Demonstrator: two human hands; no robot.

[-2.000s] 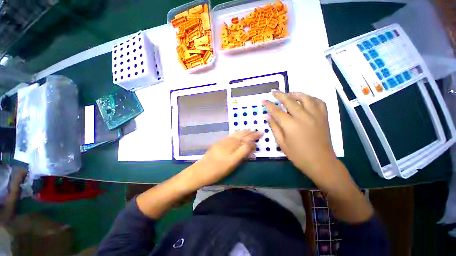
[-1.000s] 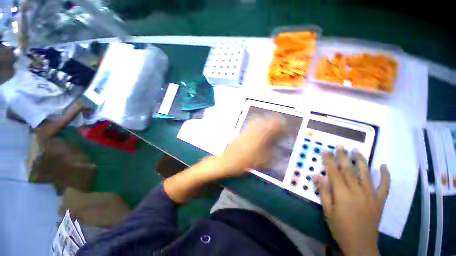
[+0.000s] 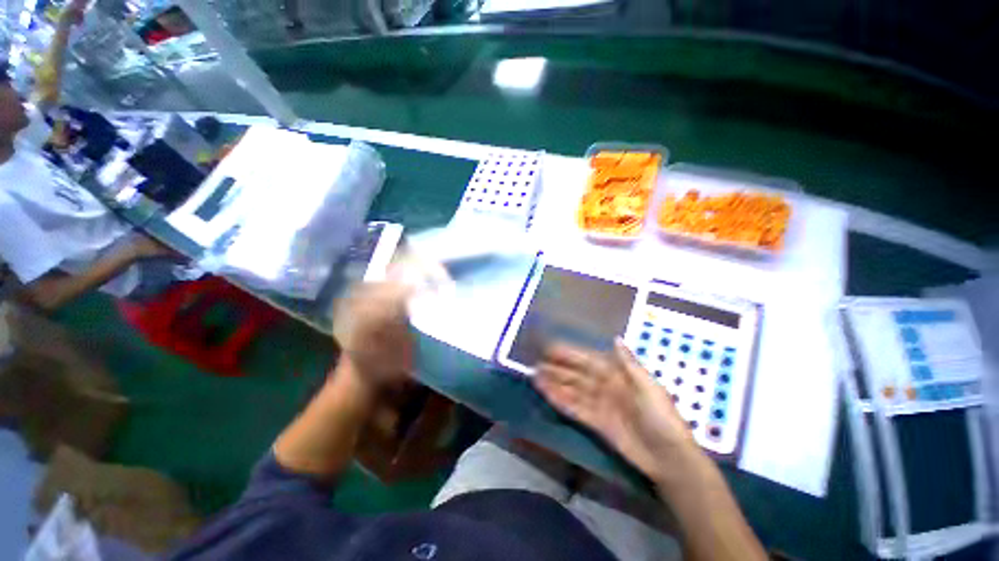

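Observation:
The white housing lies on the fixture on white paper, its large window at left. The white keypad sheet with dark dots lies in its key area. My left hand is blurred, left of the housing, and holds a blurred grey-green flat piece, apparently the circuit board, above the paper. My right hand is open and empty at the housing's front edge, fingers pointing left, covering part of the window and keypad. A dark flat piece with a white strip lies beyond my left hand.
Two clear tubs of orange keycaps and a dotted white keypad stack stand behind. White housings with blue keys lie at right. A plastic-wrapped bundle lies at left. Another person is at far left, near a red stool.
My left hand has left the housing and moved left, taking hold of the flat piece. My right hand has come off the keypad sheet towards the housing's front edge. The view has shifted.

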